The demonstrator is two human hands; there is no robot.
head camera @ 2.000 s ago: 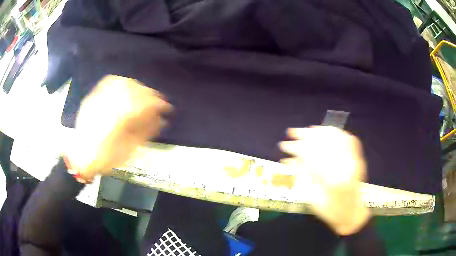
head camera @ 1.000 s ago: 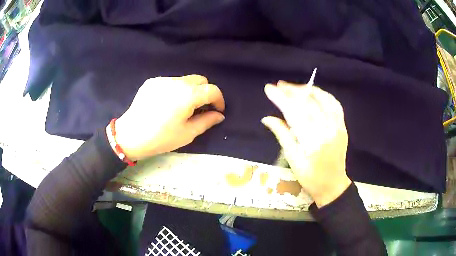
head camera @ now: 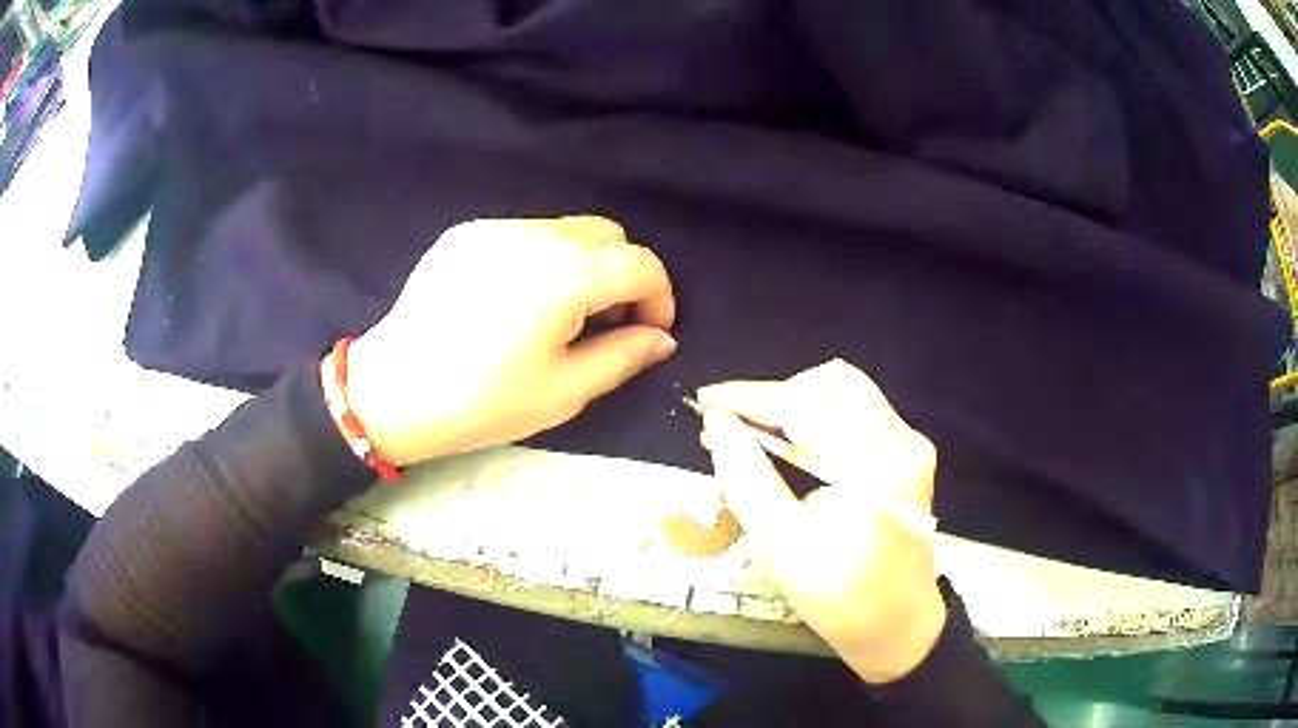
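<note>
A large dark navy-purple cloth [head camera: 883,270] lies over the table, its lower edge near the table's front. My right hand [head camera: 833,512] holds a slim pale pointed marking pen [head camera: 786,452] like a pencil. Its dark tip touches or nearly touches the cloth near the lower edge, beside a tiny pale mark [head camera: 675,410]. My left hand [head camera: 513,327] rests on the cloth to the left of the tip, fingers curled, thumb and forefinger close together. Whether cloth is pinched between them cannot be told.
The white worktable [head camera: 570,519] has a worn, chipped front edge. A yellow rack [head camera: 1281,256] stands at the far right. Small supplies [head camera: 36,71] show blurred at the upper left. Green floor shows below the table.
My right hand has come down and left, and the pen, pointing up before, now points at the cloth by the mark. My left hand has shifted slightly right. The pale rectangle seen earliest is not visible.
</note>
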